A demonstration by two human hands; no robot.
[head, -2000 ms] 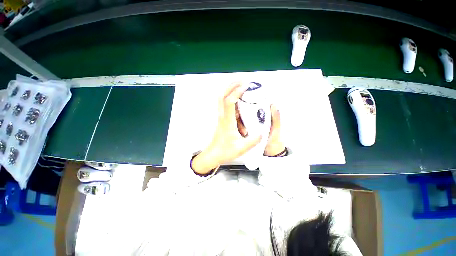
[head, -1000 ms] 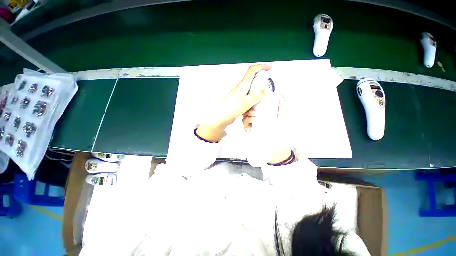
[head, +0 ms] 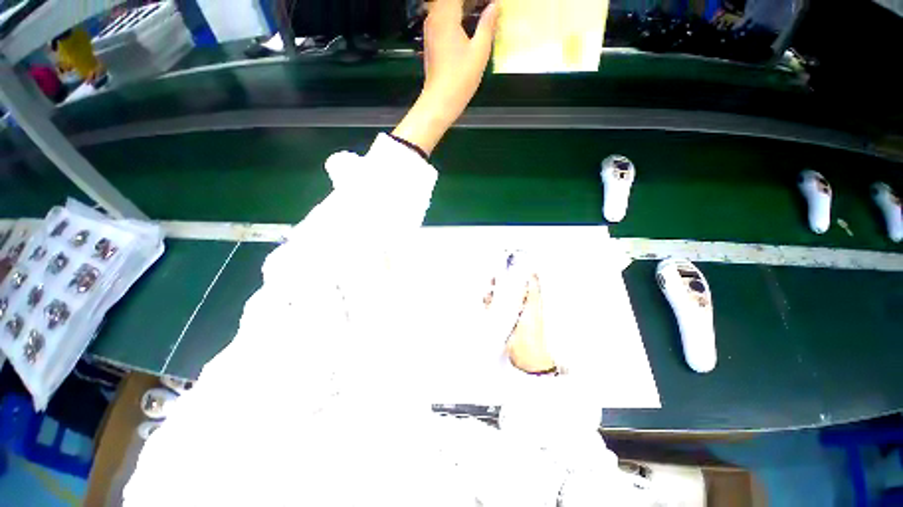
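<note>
My left hand (head: 455, 54) is raised at the top of the picture, beside the left edge of a hanging pale-yellow sheet (head: 550, 38). Its fingertips are cut off by the picture's edge, so its grip is hidden. My right hand (head: 532, 332) is low over the white mat (head: 629, 347), around a white handheld device (head: 509, 282). Glare washes out the device's outline and part of the hand. Another white device (head: 691, 315) lies on the green bench right of the mat.
Several devices lie on the green belt, one behind the mat (head: 617, 188). A translucent tray (head: 74, 287) of metallic-looking parts is at left. An open carton (head: 731, 485) holding devices is below the bench edge. Blue stools (head: 859, 460) stand on both sides.
My left hand has left the device and moved up to the yellow sheet. My right hand stays at the device. The view has tilted upward, bringing the sheet and far side into view.
</note>
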